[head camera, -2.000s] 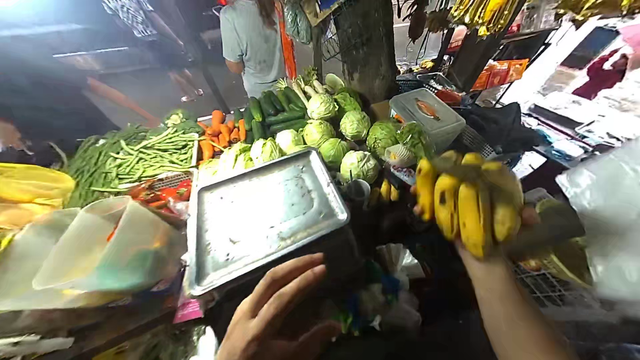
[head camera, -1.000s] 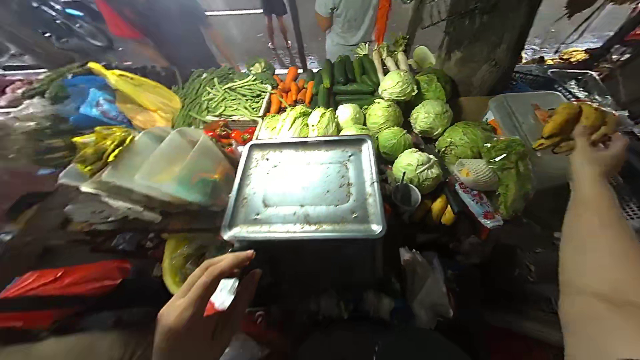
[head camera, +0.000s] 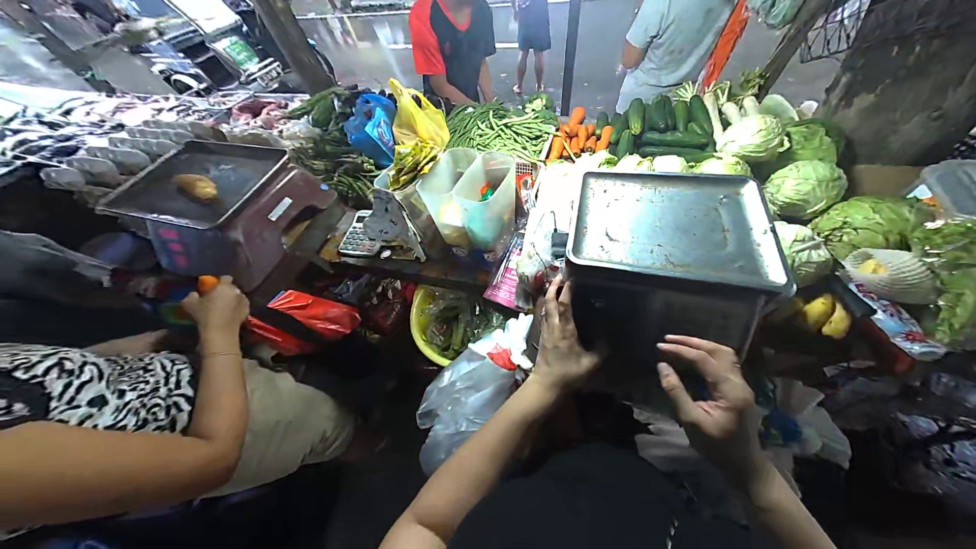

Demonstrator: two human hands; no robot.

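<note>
A black weighing scale point(head camera: 656, 305) with a bare metal tray point(head camera: 675, 221) on top stands before me. My left hand point(head camera: 563, 343) is at the left side of its body, fingers up and nothing in them; whether they touch it I cannot tell. Near the front right of the scale is my right hand point(head camera: 709, 389), empty, with its fingers apart and slightly curled. Below my left hand lies a clear plastic bag point(head camera: 465, 400) with a red and white part. Bananas point(head camera: 823, 314) lie to the right of the scale, partly in shadow.
Cabbages point(head camera: 804, 188), cucumbers point(head camera: 675, 137), carrots point(head camera: 577, 136) and green beans point(head camera: 499, 131) lie behind. Plastic containers point(head camera: 469, 200) and a calculator point(head camera: 358, 235) are to the left. At far left, a co-worker's hand point(head camera: 219, 309) is beside a second scale point(head camera: 229, 221) bearing one brown item.
My right hand held bananas at the right in both earlier frames; it is now empty by the scale. My left hand has moved to the scale's left side. The view has swung left.
</note>
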